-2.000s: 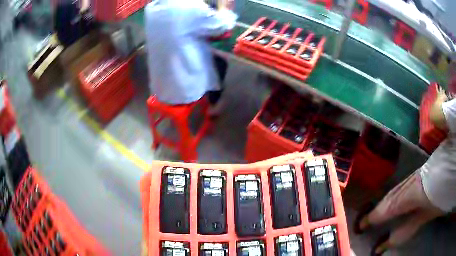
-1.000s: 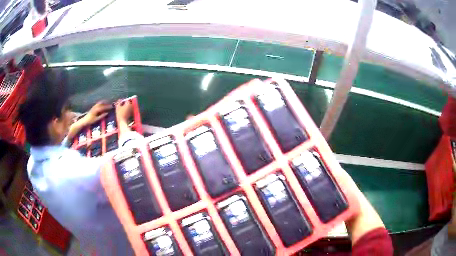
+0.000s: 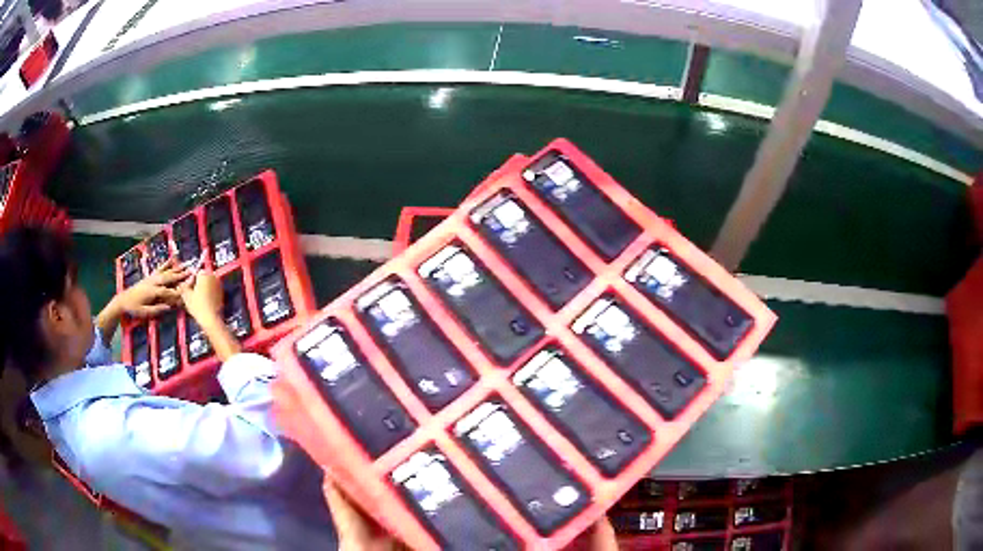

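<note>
A red-orange tray [image 3: 490, 379] fills the middle of the view, tilted, its right end higher. It holds black phone housings in two rows, each with a silver-white patch at one end. Another red edge shows behind its upper left side. My left hand [image 3: 354, 520] grips the near left edge; only part of it shows. My right hand [image 3: 605, 535] is at the near edge, mostly cut off by the picture's bottom, its fingers hidden by the tray.
A person in a light blue shirt [image 3: 162, 431] works over another red tray [image 3: 282, 282] at left. A green bench [image 3: 852, 371] runs across, with a slanting metal post [image 3: 785, 140]. A red frame corner [image 3: 420, 224] shows behind my tray. Filled trays [image 3: 706, 520] sit below the bench.
The view has swung from the aisle to the bench. The held tray has moved lower against the bench and turned. My right forearm with its red sleeve has left view; both hands now show at the bottom.
</note>
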